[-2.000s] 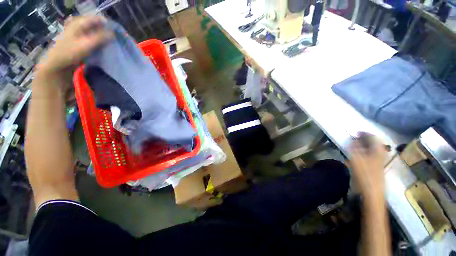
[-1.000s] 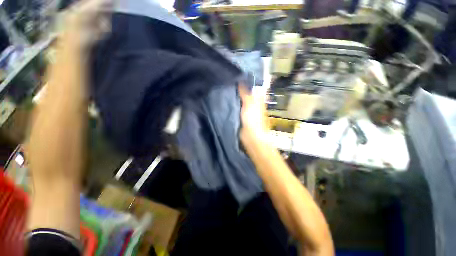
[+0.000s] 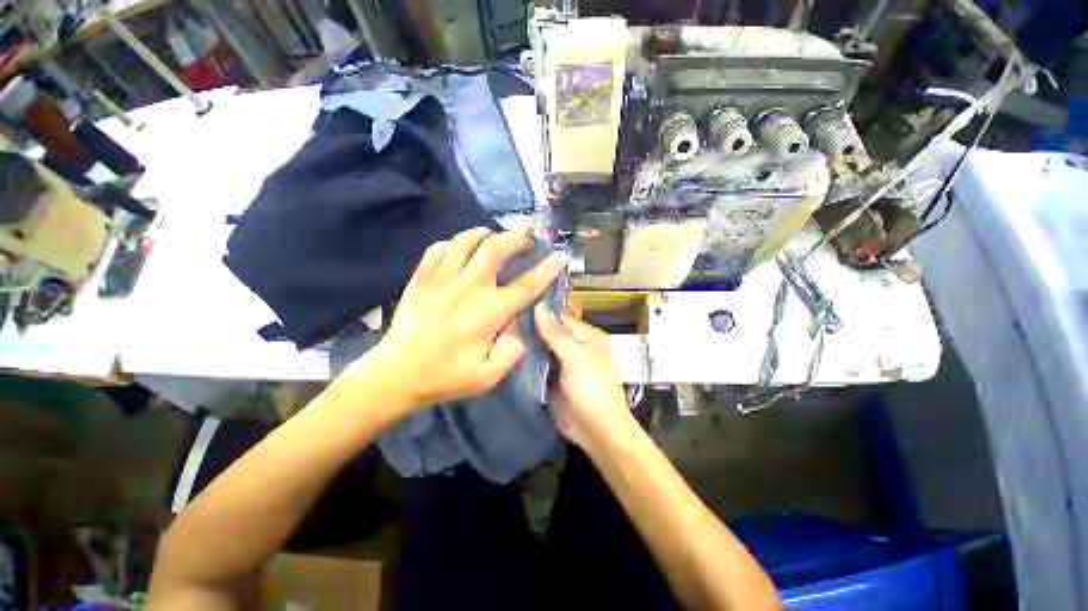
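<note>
A blue-grey garment panel (image 3: 495, 424) lies at the table's front edge, partly hanging towards my lap. My left hand (image 3: 459, 310) presses on it with spread fingers, the fingertips close to the needle area. My right hand (image 3: 585, 376) grips the panel's right edge just below, thumb on top. The overlock machine (image 3: 752, 209) stands right of and beyond the hands; its presser foot is hard to make out behind the fingers. Dark navy cloth (image 3: 346, 221) joined or lying with more blue-grey cloth (image 3: 487, 137) spreads over the table to the left.
A cream machine head (image 3: 54, 221) stands at the far left. Thread snips or tweezers (image 3: 811, 292) and a loose strip lie right of the overlock machine. The yellow tray (image 3: 611, 313) opens below it. Pale blue cloth (image 3: 1014, 263) hangs at right. A blue bin (image 3: 871, 585) and cardboard box (image 3: 322, 582) are below.
The cloth has come from the red basket onto the table beside the overlock machine. Both hands have moved together onto its edge near the needle. The view has turned right, and the red basket is out of view.
</note>
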